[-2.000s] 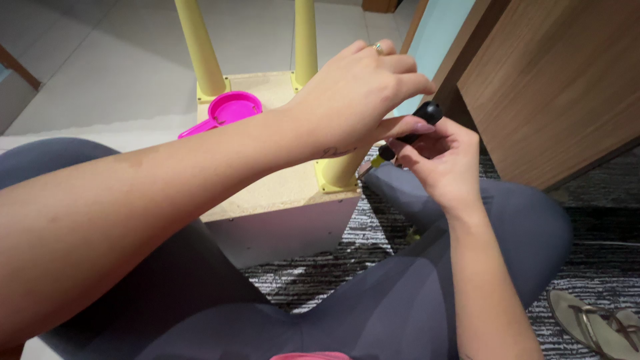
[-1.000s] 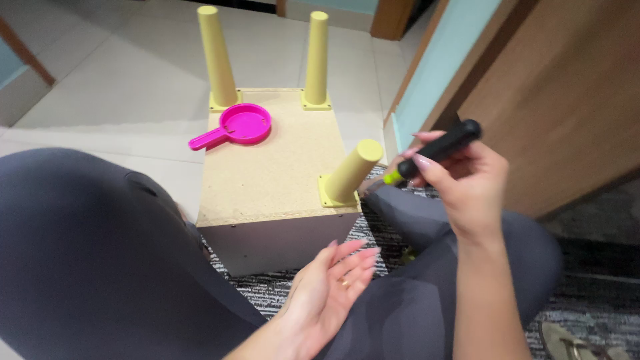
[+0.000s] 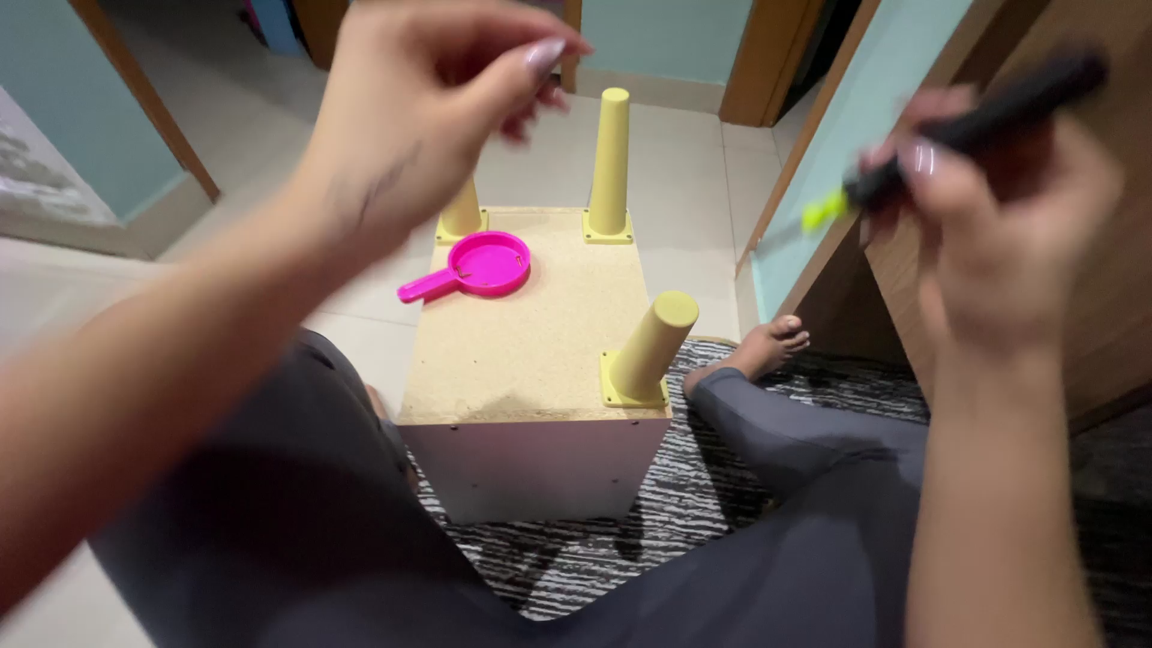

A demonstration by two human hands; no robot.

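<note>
An upturned wooden cabinet [image 3: 531, 342] stands between my legs, with three yellow tapered legs in view: one at the near right corner [image 3: 652, 346], one at the far right [image 3: 612, 166] and one at the far left [image 3: 462, 216], partly behind my arm. On its board lies a pink round dish with a handle [image 3: 490, 264], holding a few small metal pieces. My right hand [image 3: 981, 189], blurred, holds a black-handled screwdriver [image 3: 972, 130] with a bright yellow-green end. Raised at the upper left, my left hand [image 3: 450, 81] has thumb and fingertips together; whether something small is between them I cannot tell.
My bare foot [image 3: 765, 346] rests on the black-and-white striped rug [image 3: 684, 486], right of the cabinet. A brown wooden panel [image 3: 1017, 297] rises at the right. Pale floor tiles [image 3: 688, 180] and blue-green walls [image 3: 666, 40] lie beyond the cabinet.
My left hand has risen from low in front of the cabinet to the upper left, its open palm now turned away and fingertips closed. My right hand still holds the screwdriver, now farther from the near yellow leg.
</note>
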